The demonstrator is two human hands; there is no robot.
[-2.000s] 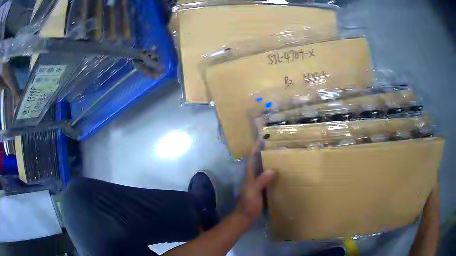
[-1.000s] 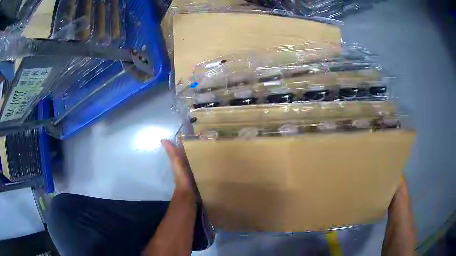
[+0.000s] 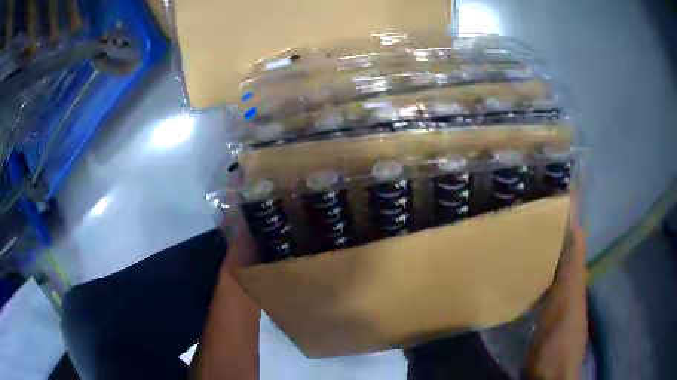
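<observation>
A packed tray stack (image 3: 401,137) of clear shiny plastic layers lies between my hands, with brown board on its near side (image 3: 416,274). Round black parts (image 3: 390,197) show in a row of pockets above the board, with pale rings. Small blue marks are at the stack's left edge. My left hand (image 3: 236,256) is at the stack's left side and my right hand (image 3: 563,274) at its right side. The fingers of both are blurred or hidden by the plastic, but the stack is held up between them.
Another board-topped stack (image 3: 312,26) lies on the grey floor beyond. A blue crate (image 3: 82,111) with plastic trays is at the upper left. My dark-clothed leg (image 3: 141,304) is at the lower left. A yellowish line (image 3: 623,241) runs along the floor at right.
The held stack has come closer and tilted, showing more black parts above the near board. Its handwritten board, seen earliest, is no longer visible. The crate has shifted toward the upper left of the view.
</observation>
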